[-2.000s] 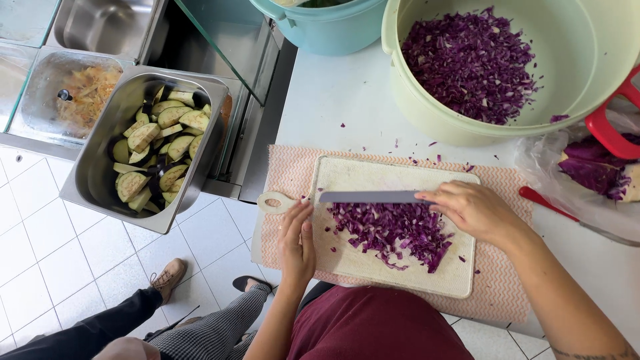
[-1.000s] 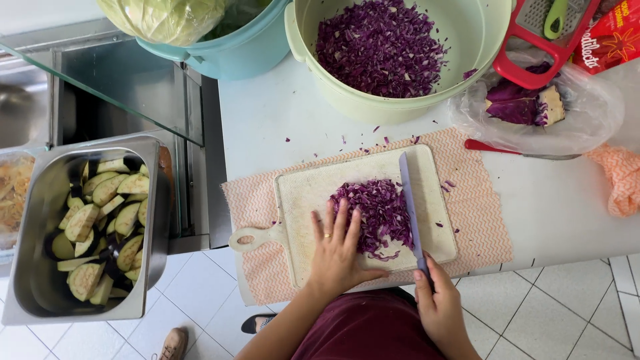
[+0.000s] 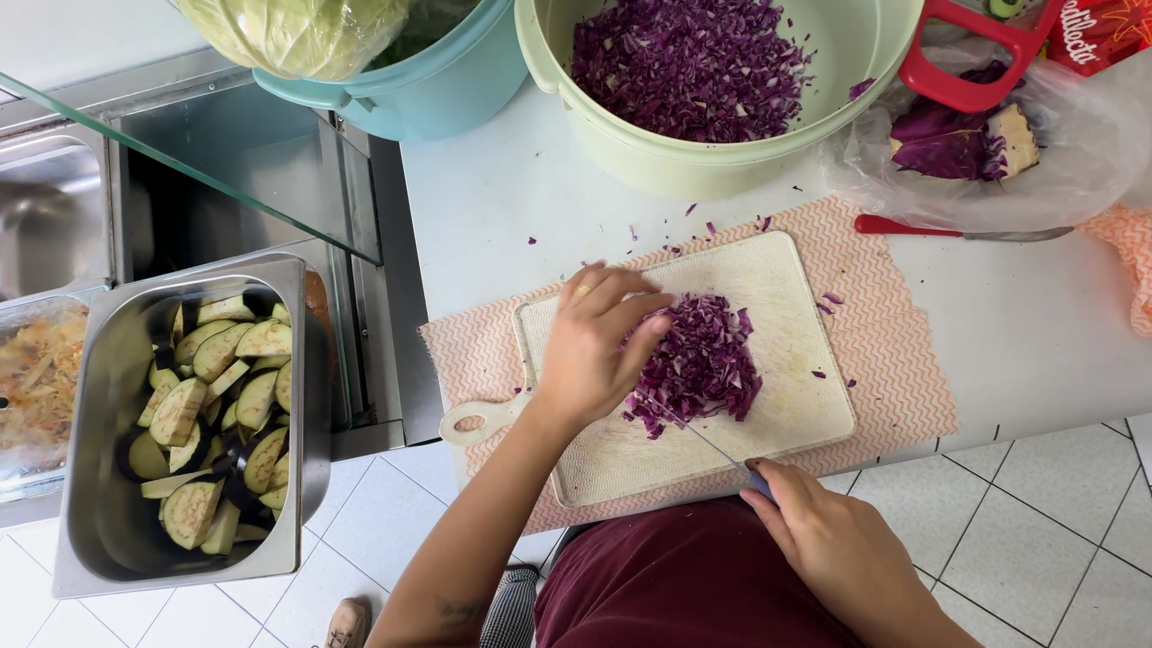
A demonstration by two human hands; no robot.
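Note:
A heap of chopped purple cabbage [image 3: 702, 360] lies in the middle of a white plastic cutting board [image 3: 801, 360], which rests on an orange-and-white patterned cloth [image 3: 900, 360]. My right hand [image 3: 819, 531], at the board's near edge, grips the blue handle of a kitchen knife [image 3: 759, 484]. The thin blade points up and left into the near side of the heap, edge-on to the view. My left hand [image 3: 601, 337] is over the board at the heap's left side, fingers bent and somewhat apart, holding nothing. Whether its fingertips touch the cabbage cannot be told.
Beyond the board stands a pale green tub [image 3: 720, 166] of shredded purple cabbage. A blue tub [image 3: 432, 90] bears a green cabbage [image 3: 297, 31]. At right are a plastic bag [image 3: 1089, 153] with cut cabbage and a red-handled knife [image 3: 909, 227]. A steel pan [image 3: 292, 432] holds eggplant pieces at left.
The knife has moved from the heap's right side to its near side, its blade now slanting up-left. My left hand has lifted off the heap toward its upper left.

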